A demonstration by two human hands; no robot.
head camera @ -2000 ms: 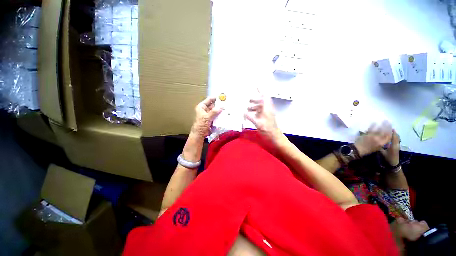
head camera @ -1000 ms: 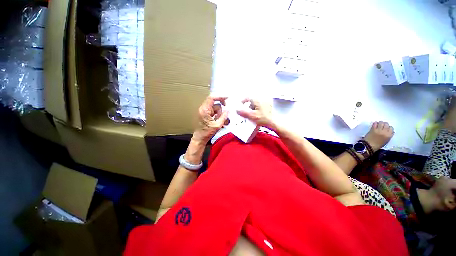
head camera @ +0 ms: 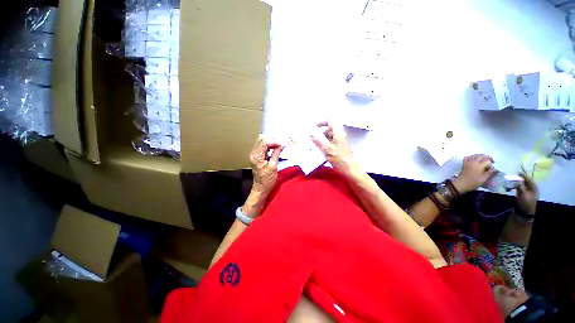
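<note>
A small white product box [head camera: 307,153] is held at the table's near edge, against the red shirt, tilted with a corner towards me. My left hand [head camera: 266,159] is at the box's left side, thumb and fingertips pinched together; overexposure hides whether it holds a label or the box edge. My right hand [head camera: 334,146] grips the box's right side with thumb and fingers. The print on the box is washed out.
A large open carton [head camera: 224,88] with plastic-wrapped white boxes [head camera: 161,82] stands left. A row of white boxes [head camera: 378,50] lies ahead. More boxes [head camera: 526,91] stand right. A person's hand [head camera: 476,171] works at right. A smaller carton [head camera: 88,240] is lower left.
The box has shifted slightly in my hands. My left hand's fingers have closed into a pinch. The other person's hands are now together around a small pale item.
</note>
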